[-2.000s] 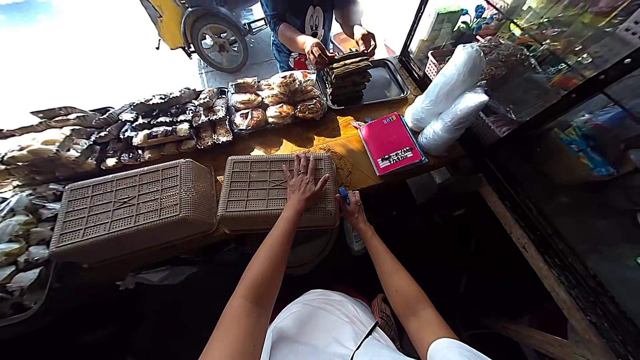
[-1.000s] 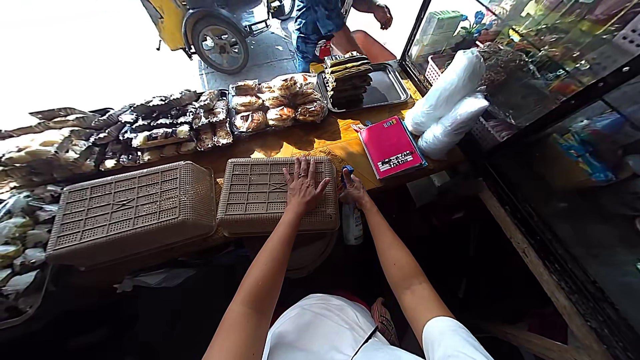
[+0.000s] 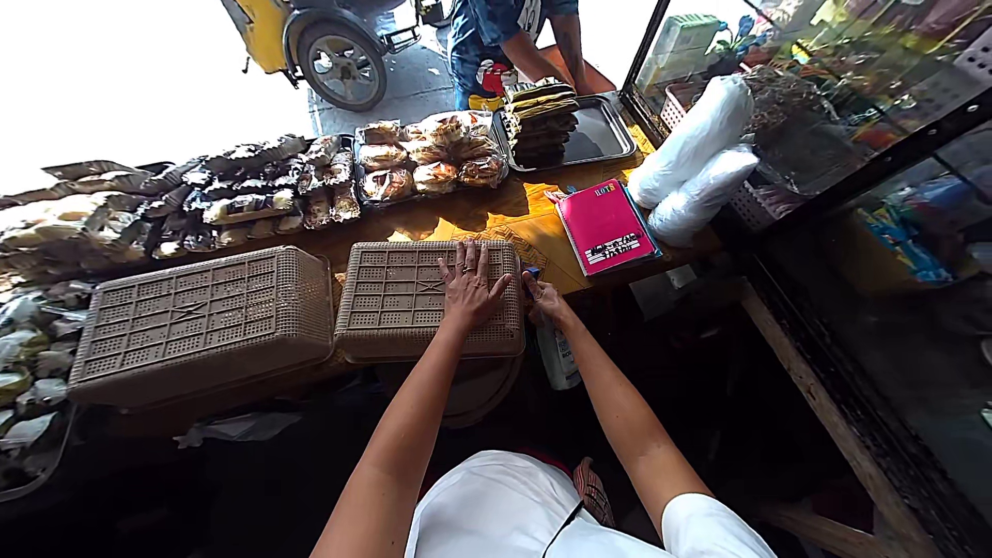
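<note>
My left hand (image 3: pixel 471 291) lies flat, fingers spread, on the upturned base of a tan woven-pattern plastic basket (image 3: pixel 391 298). Just right of that basket, my right hand (image 3: pixel 547 301) is closed around the neck of a spray bottle (image 3: pixel 559 358) with a blue head, which hangs upright beside the counter edge. A second upturned plastic basket (image 3: pixel 194 310) sits to the left. A pink notebook (image 3: pixel 603 225) lies on the wooden counter to the right of my hands.
Beyond the baskets are wrapped breads on a tray (image 3: pixel 434 159), more packed goods (image 3: pixel 256 190), and a metal tray (image 3: pixel 608 136) with stacked leaf-wrapped food (image 3: pixel 540 116). Rolls of plastic bags (image 3: pixel 694 147) stand by a glass case at right. A person (image 3: pixel 511 35) bends beyond the counter; a wheeled vehicle (image 3: pixel 341 62) stands outside.
The person beyond the counter has let go of the leaf-wrapped stack, moved away from it, and now bends with arms lowered behind the metal tray. My left hand stays on the basket.
</note>
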